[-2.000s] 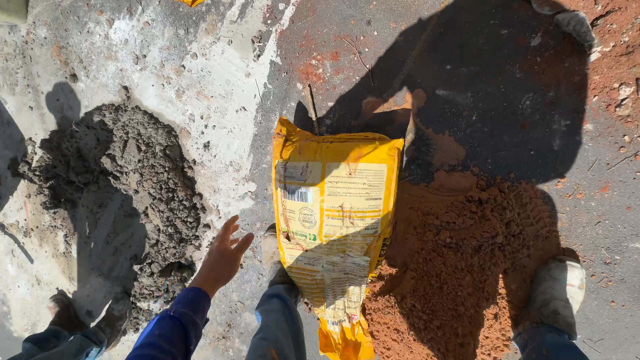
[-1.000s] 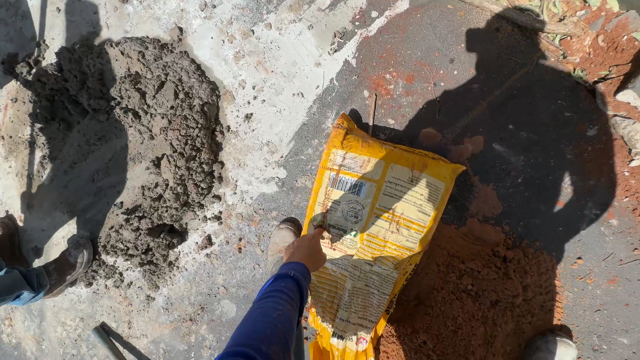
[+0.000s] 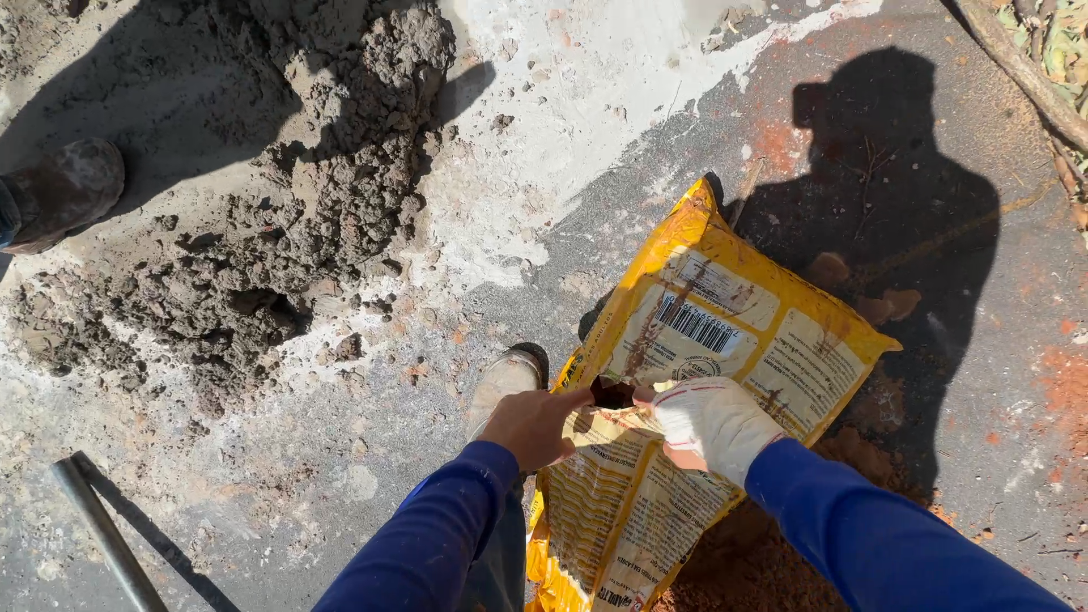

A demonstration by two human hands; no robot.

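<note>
A yellow printed plastic sack (image 3: 790,293) lies on the ground in front of me, smeared with reddish dirt. Its upper face has a torn hole, dark inside, between my hands. My bare left hand (image 3: 534,425) pinches the torn edge at the hole's left side. On the right side of the hole, my right hand (image 3: 710,425), wrapped in a whitish glove or cloth with its fingertips bare, grips the edge. Both sleeves are blue. What fills the sack cannot be made out.
Grey wet mortar (image 3: 340,195) is heaped at the upper left, beside another person's boot (image 3: 72,191). A metal pipe (image 3: 106,531) juts in at the lower left. Reddish soil (image 3: 748,561) lies by the sack. My boot (image 3: 510,382) touches or nears its left edge. A branch (image 3: 1020,72) lies upper right.
My left hand has gone from open beside the sack to touching it, then to gripping the torn edge. My right hand has come into view on the sack. A hole now shows in its face.
</note>
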